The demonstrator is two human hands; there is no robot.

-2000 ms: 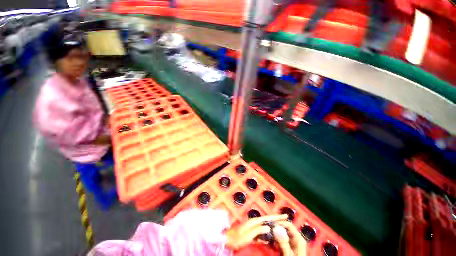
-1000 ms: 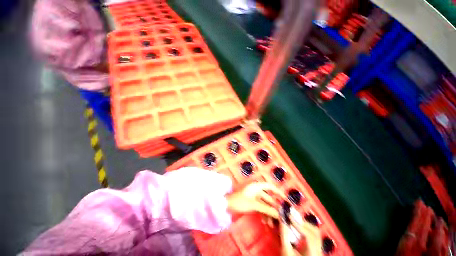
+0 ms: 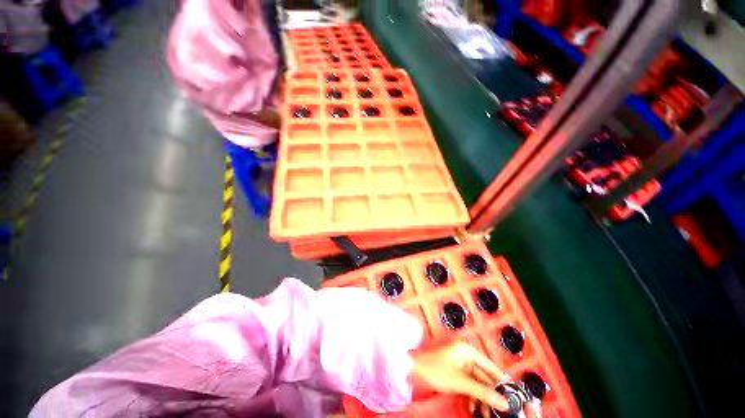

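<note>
My left hand [image 3: 459,374], in a pink sleeve, reaches over the front part of the red-orange working tray [image 3: 417,265] and holds a round watch head [image 3: 513,397] in its fingertips near the bottom edge. A small whitish and skin-toned patch beside the watch head may be my right hand with a cloth; the picture's edge cuts it off. Several dark watch heads, such as one at the tray's back left [image 3: 392,284], sit in the tray's square pockets.
A neighbouring tray stack [image 3: 368,214] stands beyond, with watch heads in its far rows and a black strap [image 3: 350,249] at its near edge. A person in pink [image 3: 225,65] sits left of it. A metal upright [image 3: 564,122] rises at right from the green bench [image 3: 457,139].
The view has turned left and down, so the trays appear further right. The watch head stays at my left fingertips, now near the bottom edge. My right hand has mostly left the picture.
</note>
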